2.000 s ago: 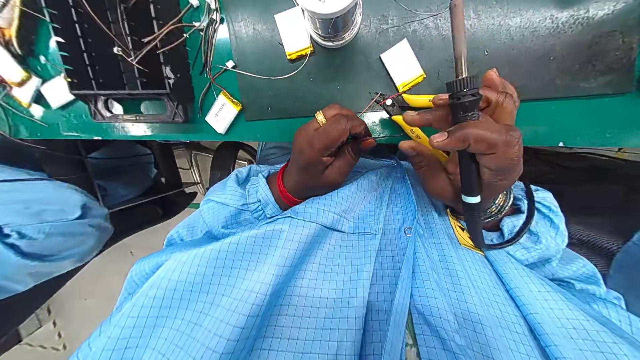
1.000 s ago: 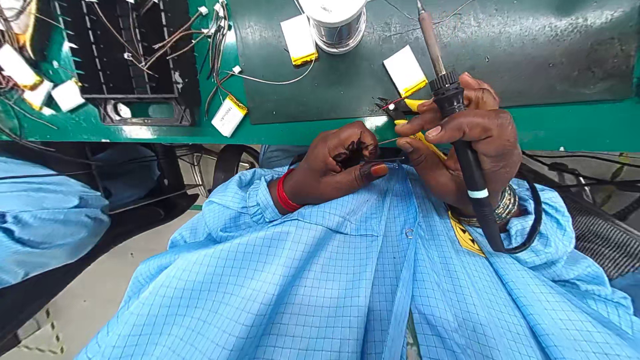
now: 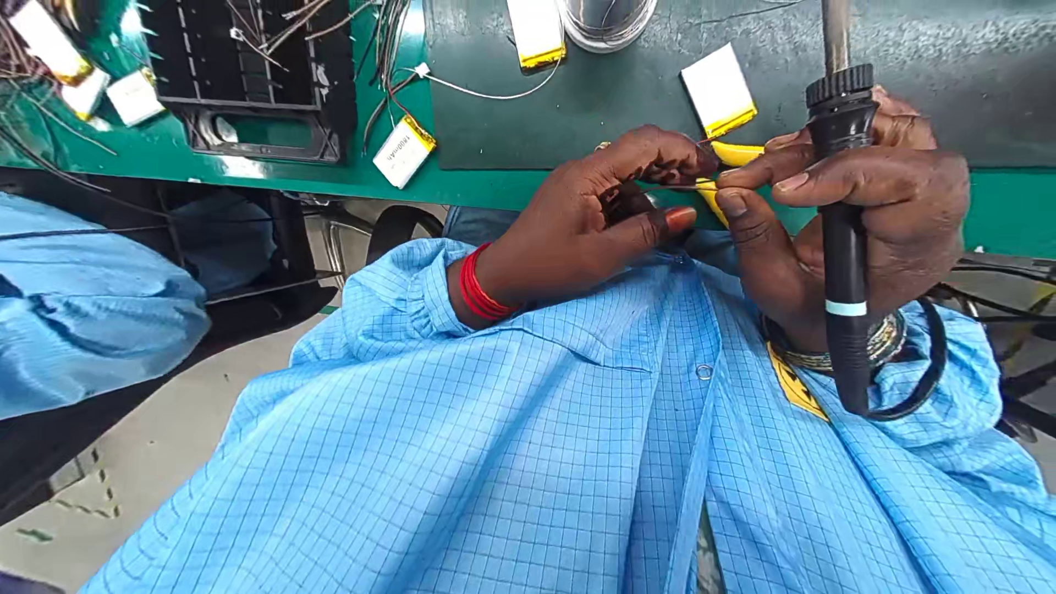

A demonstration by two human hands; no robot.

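A soldering iron (image 3: 846, 223) stands nearly upright in my right hand (image 3: 866, 190), its black handle gripped by the fingers and its metal shaft running out of view at the top. My right thumb and fingertip also pinch the end of a thin wire (image 3: 697, 187). The wire runs to my left hand (image 3: 594, 214), whose fingers curl round its other part; what lies inside them is hidden. Behind both hands, yellow-handled pliers or cutters (image 3: 737, 154) lie at the table edge, partly covered. A pouch battery cell (image 3: 719, 89) lies just beyond them.
Beyond the hands is a dark mat (image 3: 949, 82) on the green table, with a solder wire spool (image 3: 606, 21) and a second battery cell (image 3: 538, 29). Further left are another cell (image 3: 404, 153), wires and a black slotted tray (image 3: 247, 91). A person's blue sleeve (image 3: 91, 305) shows at far left.
My left hand's fingers have opened out from their tighter curl, the thumb now extended. The soldering iron has swung from a leftward tilt one second ago to nearly upright.
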